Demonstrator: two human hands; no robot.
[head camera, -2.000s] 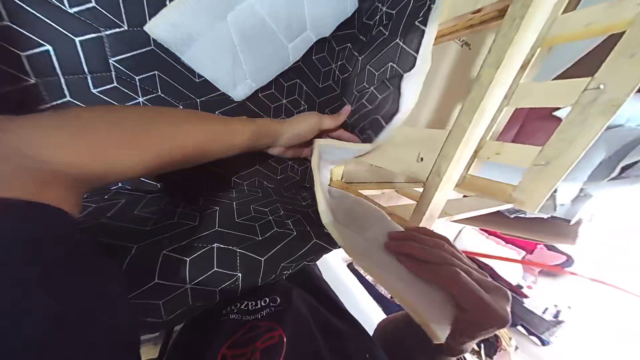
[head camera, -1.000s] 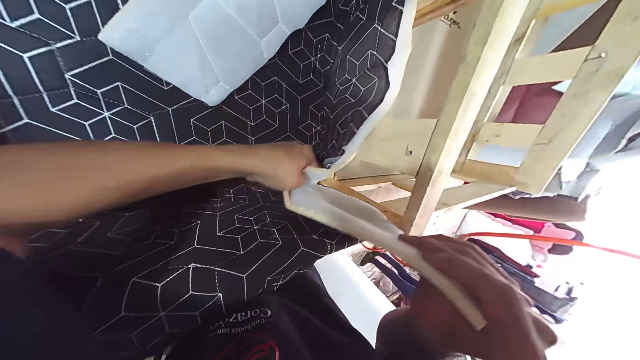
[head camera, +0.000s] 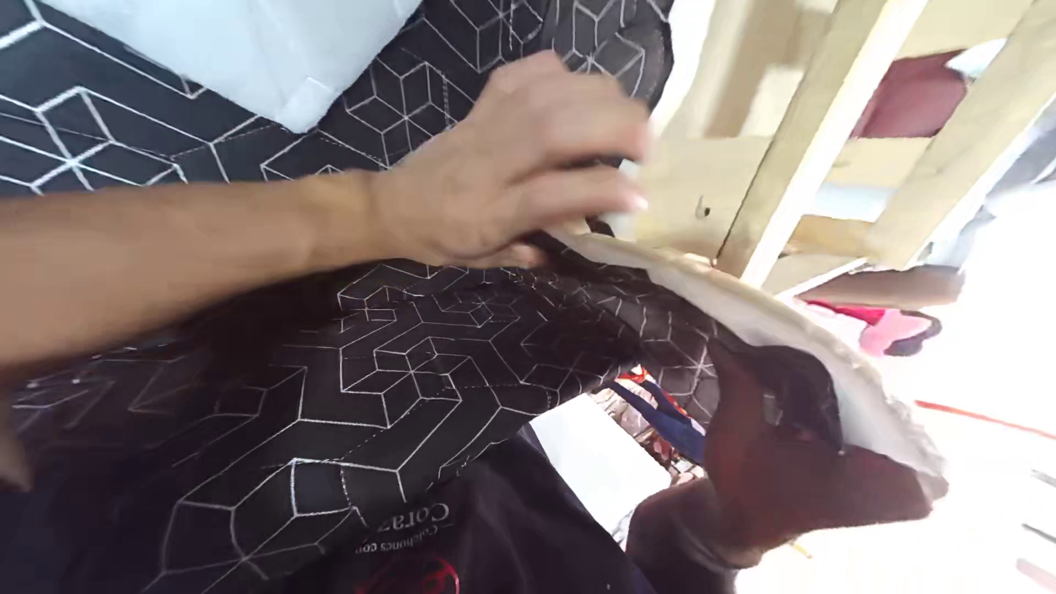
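Observation:
Black quilted fabric with white geometric stitching spreads across the middle and left, and its pale padded edge curves down to the right. My left hand lies on the fabric near the wooden frame, fingers spread and slightly blurred; whether its thumb pinches the cloth is unclear. At the lower right, my right hand grips the fabric's padded edge, with part of the cloth over the fingers. Beside the fabric stands the pale wooden slatted frame.
A white quilted piece lies on the fabric at the upper left. My dark shirt bears writing and a red print. A white panel is below the fabric. Pink and dark items lie beyond the frame.
The black fabric now reaches along the pale edge to my right hand, where the white inner side showed before. My left hand has opened its fingers from a closed grip at the edge.

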